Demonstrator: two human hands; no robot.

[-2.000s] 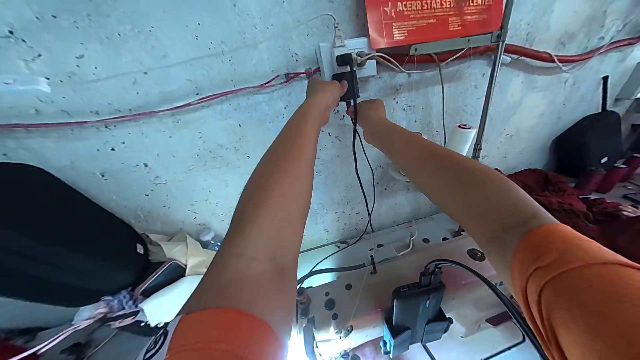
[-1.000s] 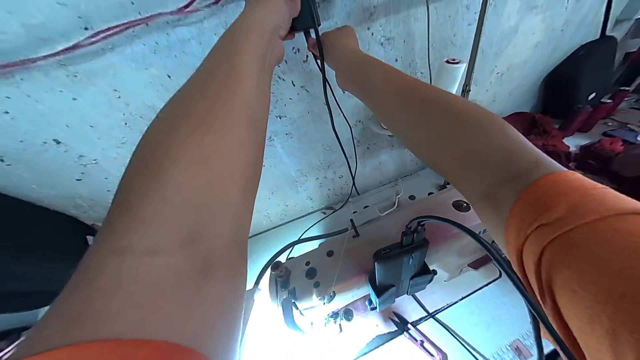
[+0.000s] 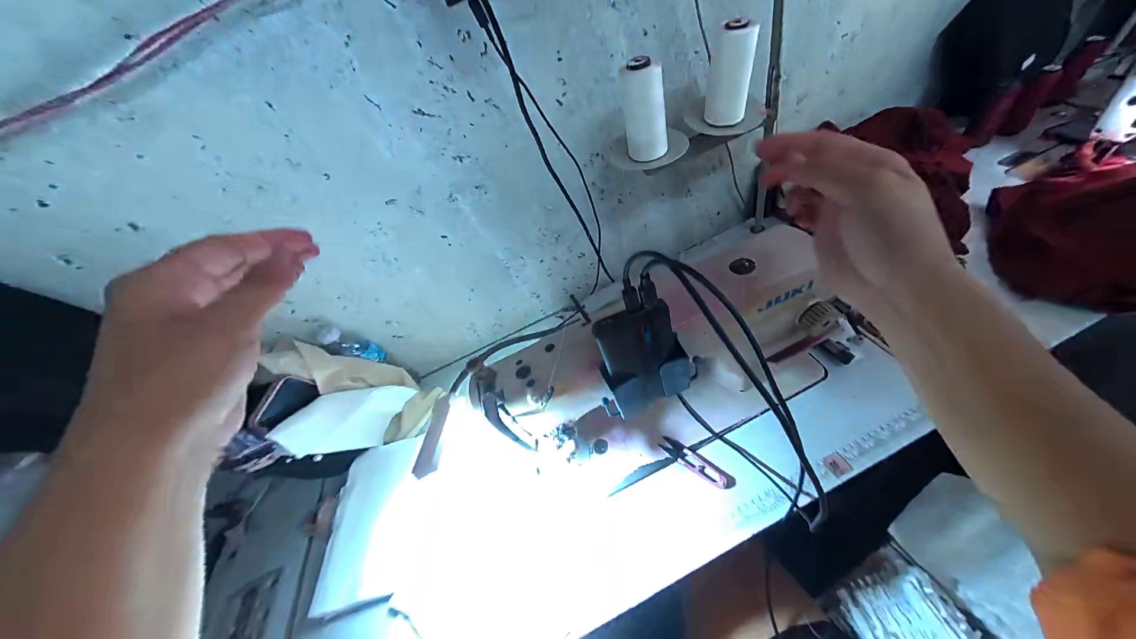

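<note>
My left hand (image 3: 191, 311) is raised at the left in front of the concrete wall, fingers loosely bent and nothing seen in it. At the right, my right hand (image 3: 843, 200) hangs above the sewing machine (image 3: 781, 288), also holding nothing visible, near a thread stand pole (image 3: 774, 98). Between the hands, a black box-shaped device (image 3: 641, 351) with two plugged cables stands in a holder in front of the machine. Black cords (image 3: 537, 133) run up the wall to a dark plug at the top edge. Thread snips (image 3: 699, 461) with a pinkish handle lie on the brightly lit sewing table (image 3: 532, 550).
Two white thread cones (image 3: 645, 111) stand on the thread stand. Left of the machine are fabric or paper pieces (image 3: 342, 422), a phone-like object (image 3: 282, 401) and a plastic bottle (image 3: 355, 346). Dark red cloth (image 3: 1065, 240) lies at the right. Looped black cables (image 3: 754, 364) hang over the table.
Both hands have come away from the adapter and cords at the wall outlet and are now lower and wide apart. The view has tilted down toward the table.
</note>
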